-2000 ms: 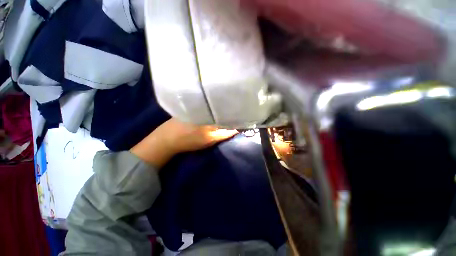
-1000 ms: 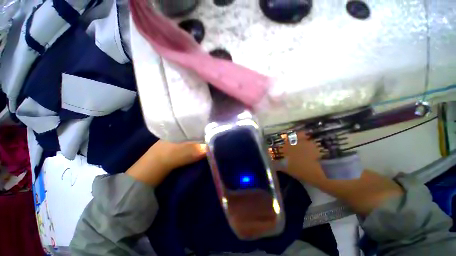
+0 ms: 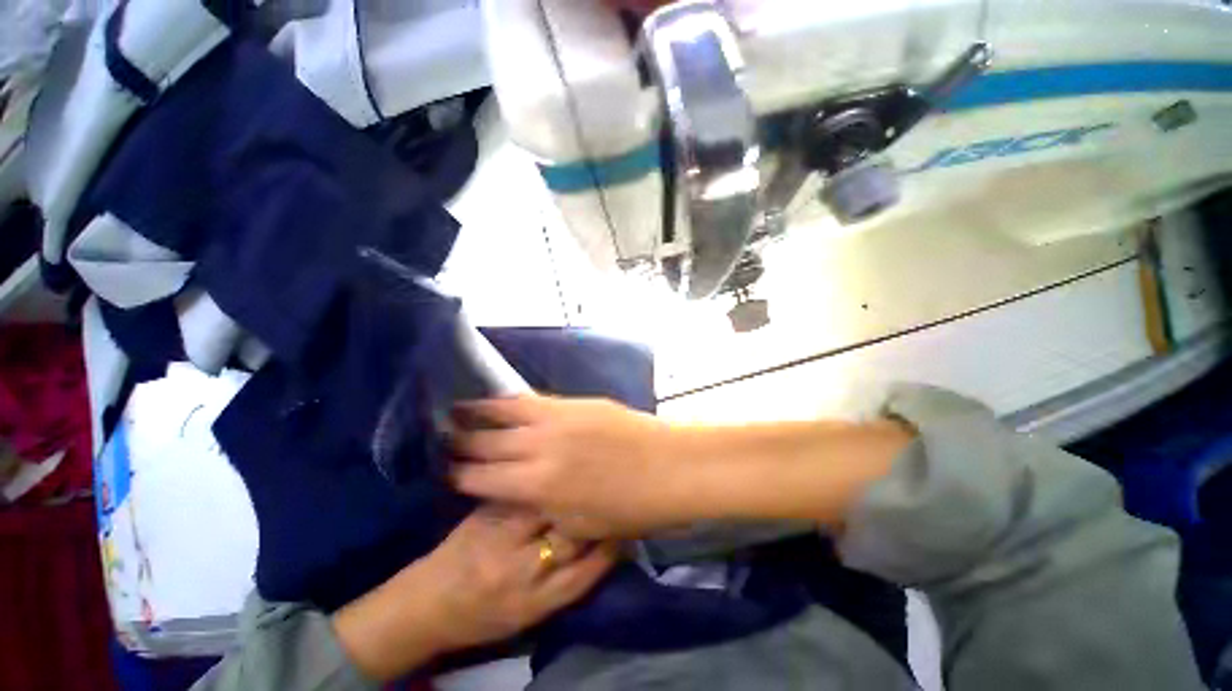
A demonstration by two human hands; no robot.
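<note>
The navy panel [image 3: 338,500] lies left of the needle and in front of me, with a folded edge showing a pale strip. My right hand [image 3: 554,466] reaches across to the left, its fingers closed on this folded edge. My left hand [image 3: 480,581], with a ring on one finger, is just below and touches it, its curled fingers on the navy cloth; its fingertips are partly hidden. The presser foot [image 3: 746,311] shows under the lamp light, with the cloth to its left and not under it.
The white sewing machine head [image 3: 595,95] with a shiny chrome loop [image 3: 716,162] stands at the top. A garment bundle [image 3: 176,162] is heaped at left, above a white printed board [image 3: 176,527]. A yellow-orange tool [image 3: 1152,304] lies at right. Red cloth [image 3: 47,581] is at far left.
The view has shifted, uncovering the needle area. The navy panel has moved left, away from the needle. My right hand has crossed leftward onto it; my left hand is lower, nearer me.
</note>
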